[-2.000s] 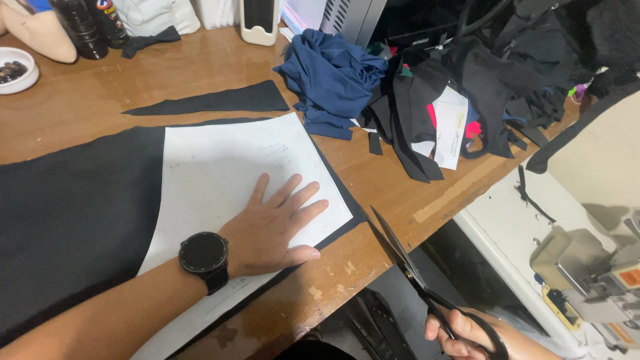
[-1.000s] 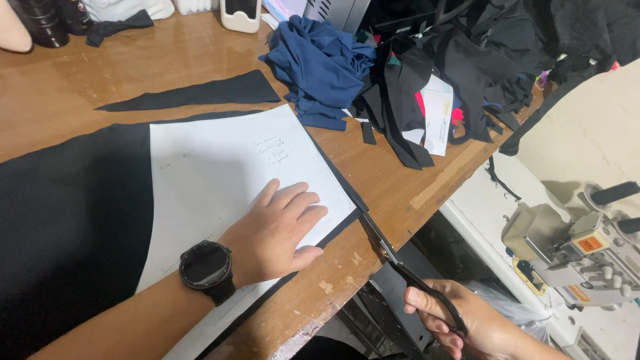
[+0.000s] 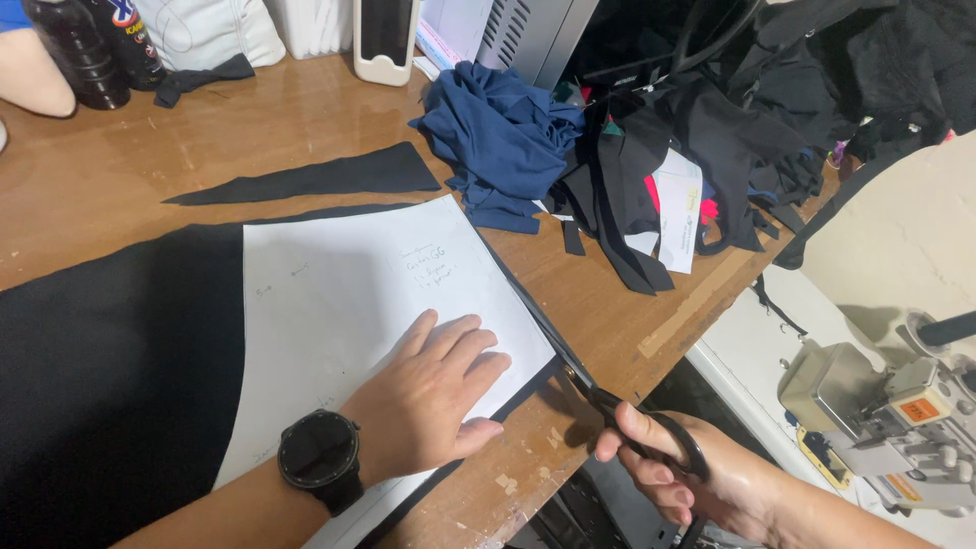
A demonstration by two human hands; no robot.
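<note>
My left hand, with a black watch at its wrist, presses flat with fingers spread on a white paper pattern that bears handwriting. Under the paper lies black fabric, showing widely on the left and as a thin margin along the right edge. My right hand holds black-handled fabric scissors at the table's front edge. The blades lie along the right edge of the paper, at the fabric margin near the pattern's corner; their exact opening is hard to see.
A narrow black offcut lies behind the pattern. Crumpled navy fabric and a heap of black scraps cover the back right. Dark bottles stand at the back left. A sewing machine is at the right, beyond the wooden table's edge.
The scissors in my right hand have moved from beside the fabric's corner onto its right margin, along the paper edge. My left hand stays on the paper, its fingers somewhat closer together than at first.
</note>
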